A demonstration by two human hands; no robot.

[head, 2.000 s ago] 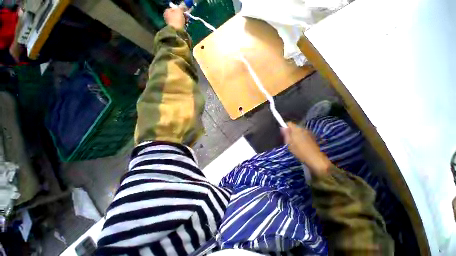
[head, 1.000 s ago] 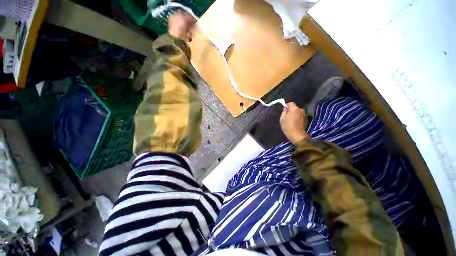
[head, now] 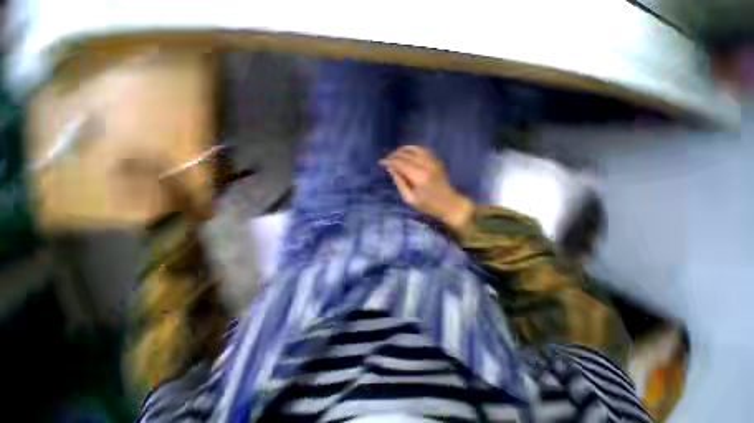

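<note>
The view is strongly blurred. My right hand [head: 422, 178] is over my lap, fingers loosely bent and a little apart, with nothing visible in it. My left hand [head: 161, 186] is a brownish smear over the near right part of the tan wooden stool [head: 107, 95]. A thin pale streak and a dark one show by its fingers; whether it grips anything cannot be told. A short white strip [head: 62, 142], likely the tie strip, is blurred over the left part of the stool.
The white tabletop [head: 372, 25] with its wooden edge crosses the top of the view, beyond my knees. A white piece [head: 529, 188] and a dark object [head: 583, 221] lie right of my lap. A pale surface [head: 661, 198] is at the far right.
The view has swung right, so the stool now sits at the left. The strip no longer stretches between my hands; my right hand has let go of its end.
</note>
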